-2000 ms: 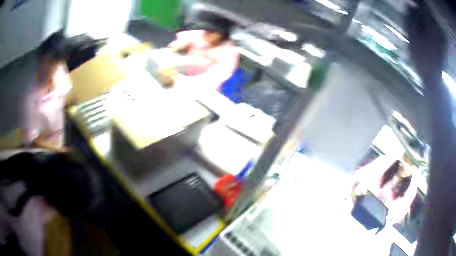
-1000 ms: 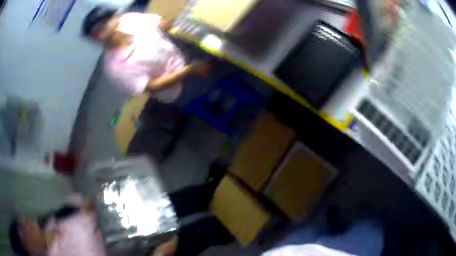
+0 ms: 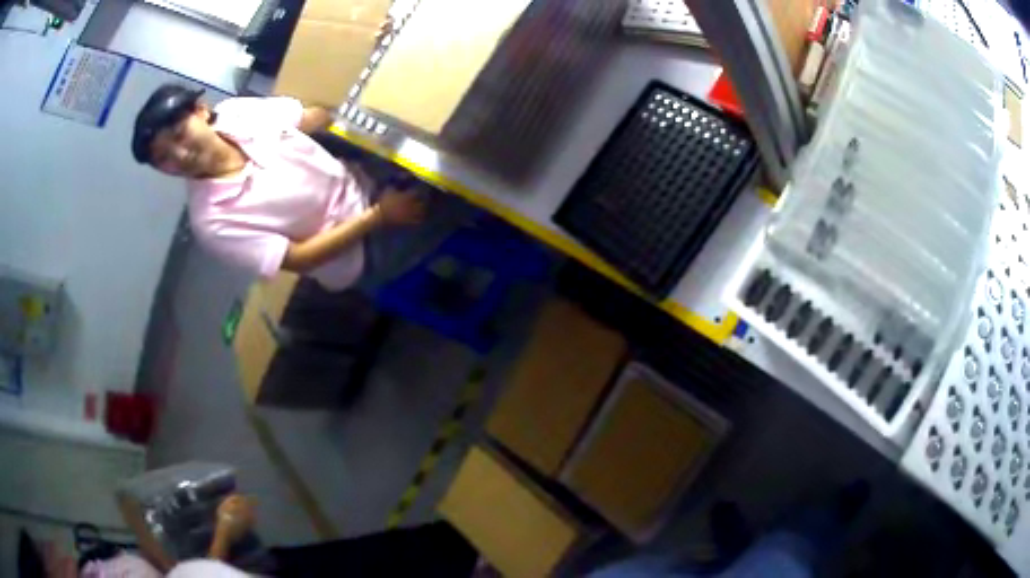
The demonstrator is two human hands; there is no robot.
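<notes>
Neither of my hands is in the picture. Nearest in front of me at the right, a clear ribbed plastic tray (image 3: 904, 169) lies on the bench beside a white tray row (image 3: 836, 344) that holds several dark parts. A white sheet with rows of round metallic parts (image 3: 983, 395) lies at the right rim. A black grid tray (image 3: 661, 186) lies on the yellow-edged bench. A tall tray stack with a tan top (image 3: 441, 57) stands further along it.
Tan-topped stacks (image 3: 553, 384) stand on the floor below the bench, near a blue stool (image 3: 457, 282). A person in pink (image 3: 282, 186) is at the bench. Another person at the lower left holds a grey wrapped bundle (image 3: 186, 508). A metal post (image 3: 757, 79) rises from the bench.
The view has sharpened and shifted slightly, with more of the clear tray and round-part sheet showing. The lower-left person's bundle appears lower and further left.
</notes>
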